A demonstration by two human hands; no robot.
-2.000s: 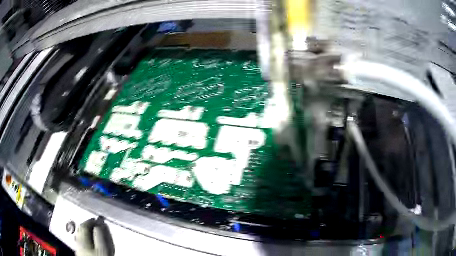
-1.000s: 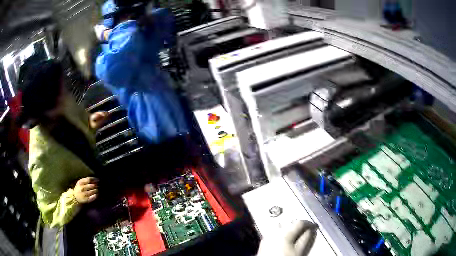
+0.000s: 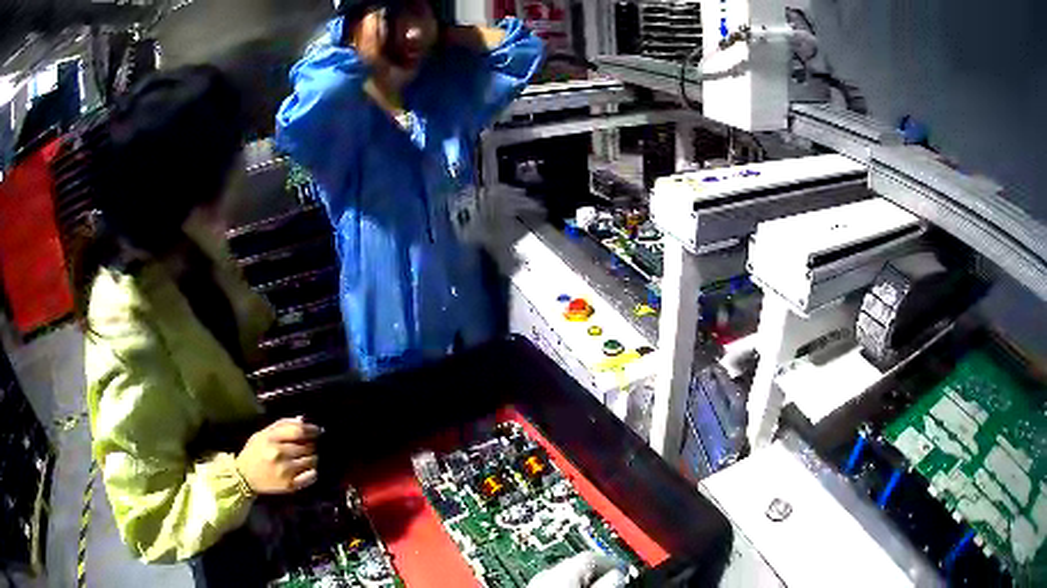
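A populated green circuit board [image 3: 511, 517] lies in a red-lined black tray [image 3: 677, 494] at the bottom centre. A gloved hand, which looks like my left hand [image 3: 582, 571], shows only at the bottom edge, over the board's near end. Its fingertips are small and cut off, so I cannot tell if it grips anything. A second populated board [image 3: 344, 563] lies to the left on the same red surface, partly cut off. My right hand is not in view.
A person in yellow-green [image 3: 155, 402] is left of the tray, one hand near its edge. A person in blue [image 3: 396, 241] stands behind it, arms raised. The white machine ledge [image 3: 792, 505] and green board with silver-white pads [image 3: 970, 442] are right. An emergency stop [image 3: 578, 309] is on the panel.
The view has swung left from the machine bay to the tray. The gloved hand has moved from over the white ledge to over the populated board. The person in blue now faces this way.
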